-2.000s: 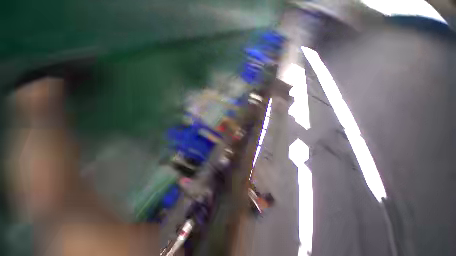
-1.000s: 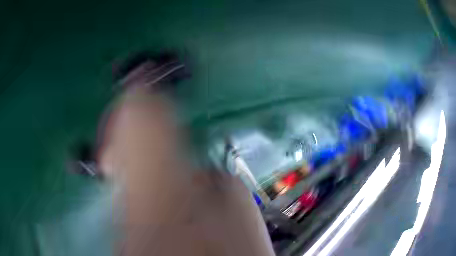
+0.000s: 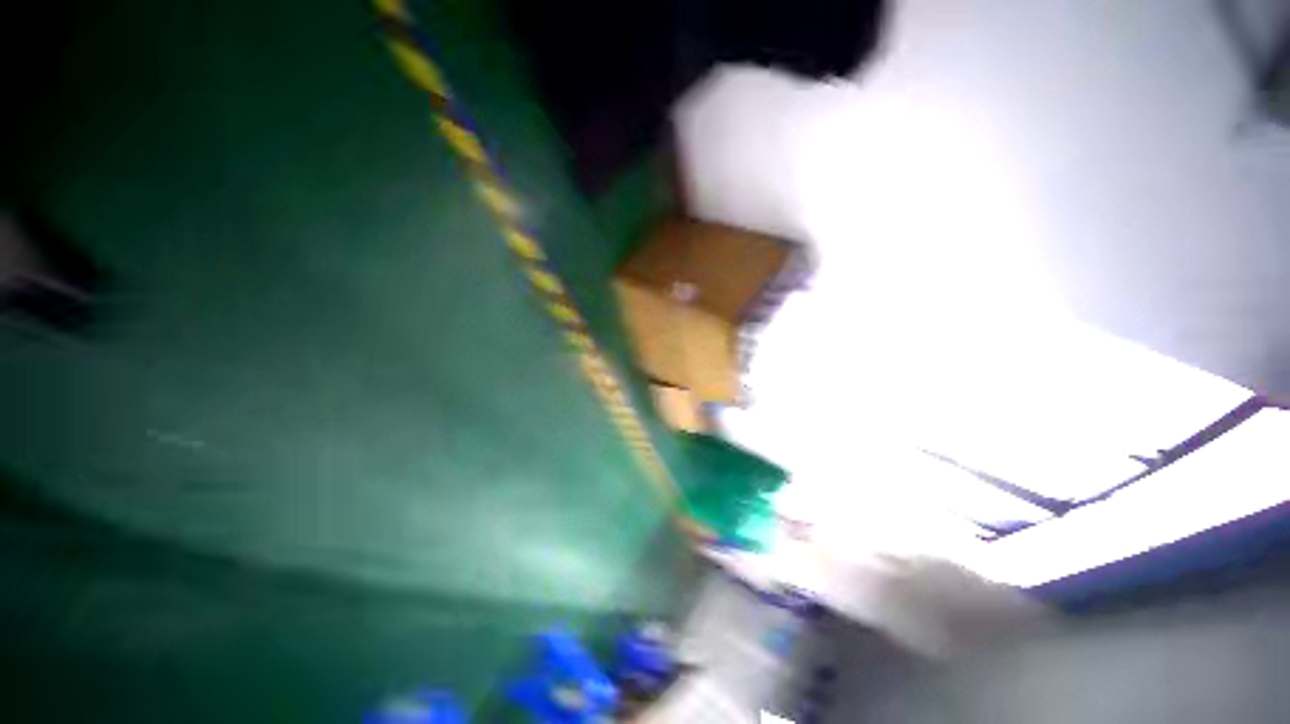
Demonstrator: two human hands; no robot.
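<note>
Neither of my hands can be made out in the head view, and I see no held part. The picture is tilted and blurred. Nearest in front is the green floor point(image 3: 326, 325). At the far left edge is a dark and pale blurred shape point(image 3: 50, 276) that I cannot identify. Blue objects point(image 3: 563, 679) show at the bottom edge, too blurred to name surely.
Yellow-black tape point(image 3: 531, 255) runs across the floor. A brown cardboard box point(image 3: 693, 304) stands by the wall, with a green crate-like object point(image 3: 736, 488) below it in the picture. A large dark shape point(image 3: 679, 71) is at the top. A bright window point(image 3: 1174, 439) is at right.
The view has swung from the benches and strip lights to floor, tape, box and window. The large blurred skin-toned shape at left and lower centre has left the picture.
</note>
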